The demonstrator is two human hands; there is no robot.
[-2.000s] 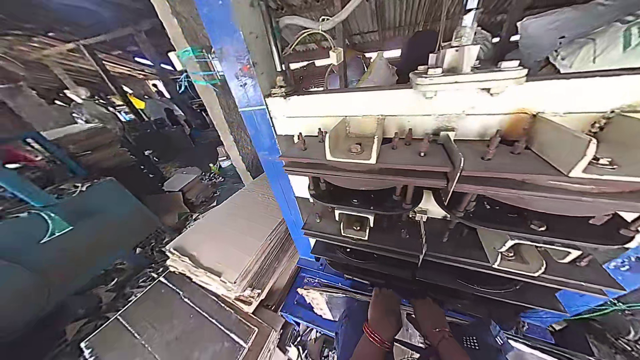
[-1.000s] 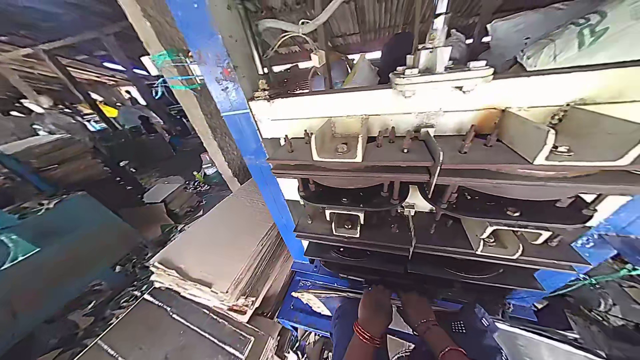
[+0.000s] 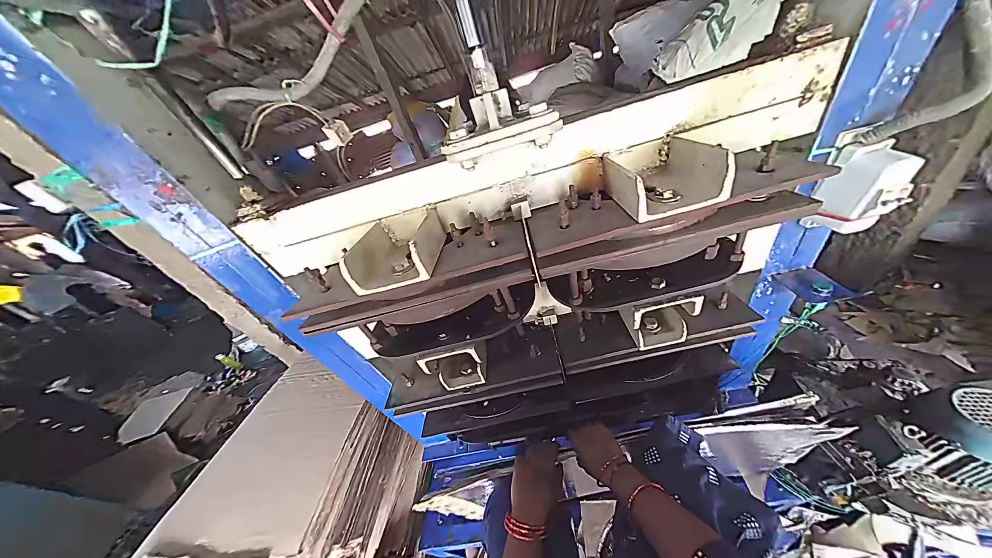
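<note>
Low in the middle of the head view, my left hand (image 3: 536, 465) and my right hand (image 3: 595, 449) lie side by side at the front edge of a press machine's lowest dark plates (image 3: 573, 411). Red bangles circle both wrists. My fingertips are in shadow under the plates, so any grip is hidden. Above them are the press's steel plates (image 3: 457, 271) with bolts and channel brackets, below a cream crossbeam (image 3: 604, 136). A cylinder rod (image 3: 482, 70) stands on the beam.
Blue frame posts (image 3: 194, 225) flank the press. A stack of flat silvery sheets (image 3: 256, 457) stands at the left. Loose sheet scraps (image 3: 775, 442) and a motor with a vented cover (image 3: 957, 426) are at the lower right. A switch box (image 3: 872, 186) hangs by the right post.
The view has swung to the right, bringing the right post and switch box into sight. Both hands remain near the lowest plates.
</note>
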